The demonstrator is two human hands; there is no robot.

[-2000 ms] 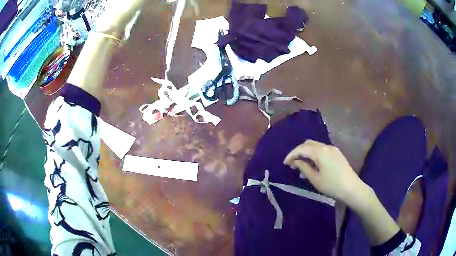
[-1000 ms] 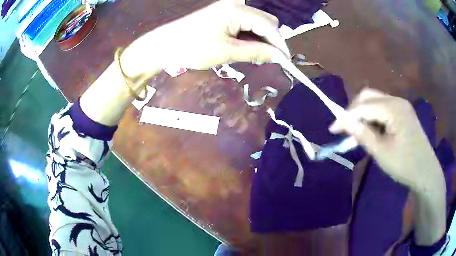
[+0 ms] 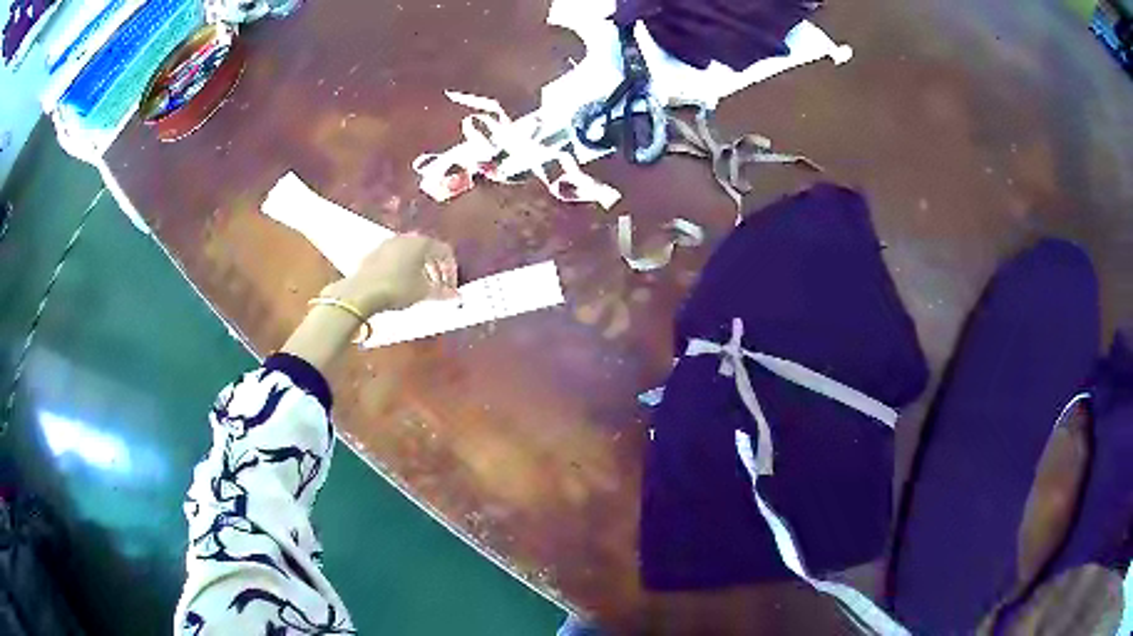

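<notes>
My left hand (image 3: 404, 276) is at the table's left, its fingers closed on a white paper ticket (image 3: 516, 292) with faint marks. A flared white paper slip (image 3: 311, 218) lies partly under or beside that hand. A folded dark purple bundle (image 3: 795, 522) lies at centre right, with a pale tie strip (image 3: 826, 388) knotted across it. A thin white strip (image 3: 783, 540) lies over its lower part and runs to the bottom edge. I cannot make out my right hand.
Blue-handled scissors (image 3: 634, 118), white scraps (image 3: 584, 186) and grey strips (image 3: 746, 155) lie beyond the bundle, near a purple pile (image 3: 727, 25). A curved purple panel (image 3: 994, 398) is at right. A round tin (image 3: 193, 81) stands at upper left.
My left hand has moved down and left, from the white strip to the paper ticket, which is now turned. The white strip has dropped onto the bundle. My right hand has left the bundle.
</notes>
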